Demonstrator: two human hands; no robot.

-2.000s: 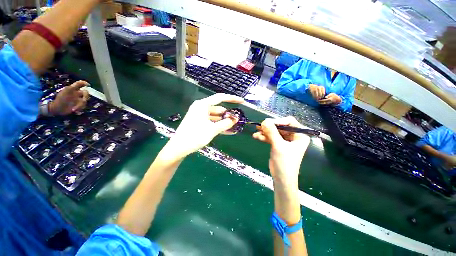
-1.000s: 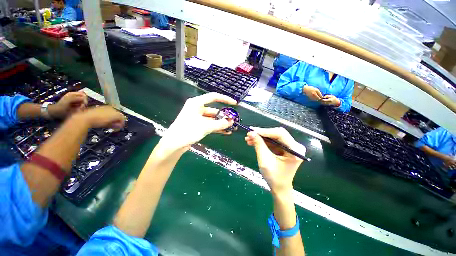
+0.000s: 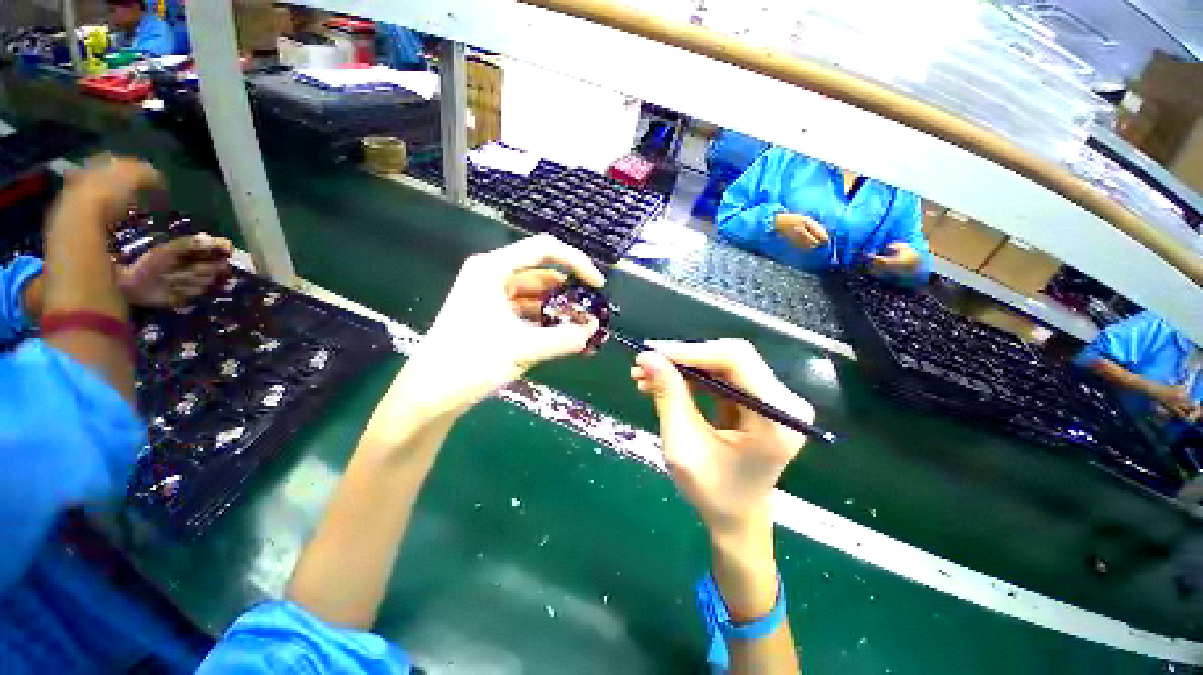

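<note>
My left hand (image 3: 495, 310) pinches a small round assembly (image 3: 578, 311), dark with silvery and pale bits, between thumb and fingers, above the green belt. My right hand (image 3: 719, 429) holds a slim black pointed tool (image 3: 739, 394) like a pen. The tool's tip is at the lower right edge of the assembly; whether it touches is too small to tell. A blue strap (image 3: 752, 617) is on my right wrist. My left fingers hide part of the assembly.
Black pocketed trays (image 3: 251, 396) lie at left, where a neighbour's arms (image 3: 90, 284) reach over. A white divider strip (image 3: 858, 541) crosses the green belt (image 3: 488, 600). A white upright (image 3: 240, 145) stands behind the left tray. Across the line are workers, black trays (image 3: 976, 356) and a clear pocketed sheet (image 3: 752, 284).
The neighbour's arm with the red band moved from over the tray to farther left. My hands shifted slightly left in view. The assembly is turned differently, still held beside the tool tip.
</note>
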